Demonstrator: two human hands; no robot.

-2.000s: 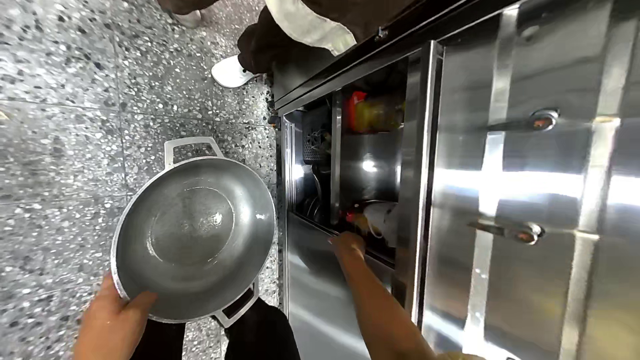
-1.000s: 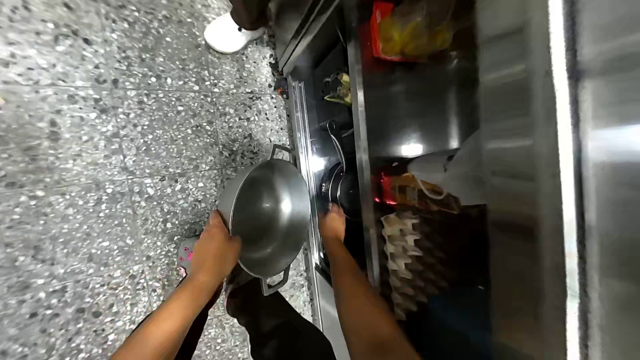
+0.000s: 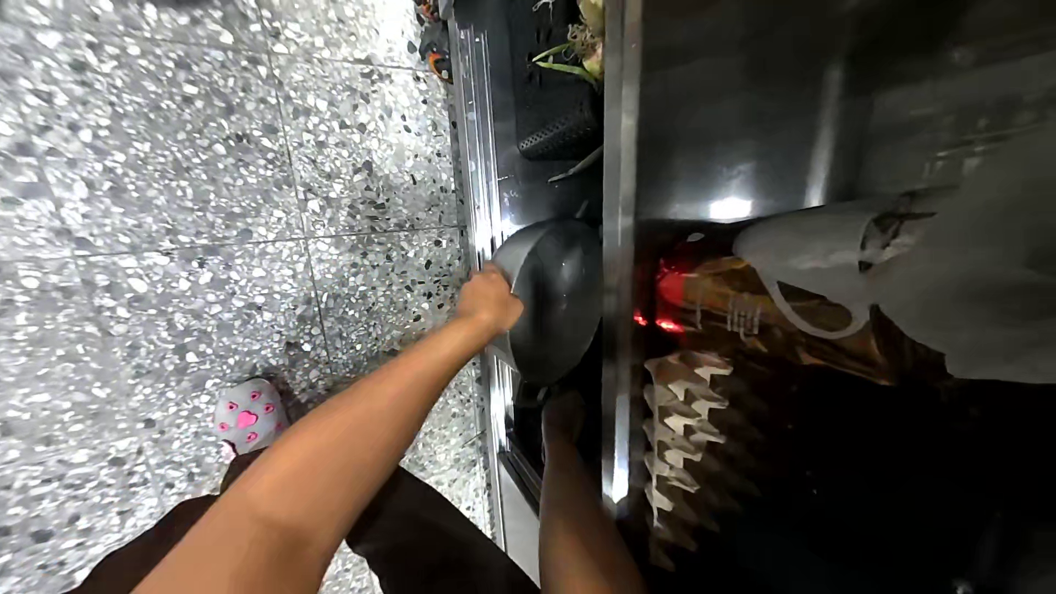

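Observation:
A grey metal pan (image 3: 557,301) is tilted inside the lower level of a cabinet, behind the metal track at the cabinet's front edge. My left hand (image 3: 491,301) grips the pan's near rim, fingers closed over it. Close to the pan's handle at its lower end is my right hand (image 3: 563,417), in shadow; whether it holds the handle is not clear. The pan's far side is partly hidden by the shelf edge.
A metal shelf edge (image 3: 620,247) runs beside the pan. On the shelf lie egg trays (image 3: 685,429), a brown package (image 3: 742,309) and a pale bag (image 3: 973,272). A black perforated crate (image 3: 561,136) and onions (image 3: 590,49) are past the pan. A slipper (image 3: 252,417) stands on the terrazzo floor.
The pan has moved from over the floor into the cabinet, carried by my left hand. My right hand has gone from the cabinet's contents to the pan's lower end. The view is closer to the cabinet.

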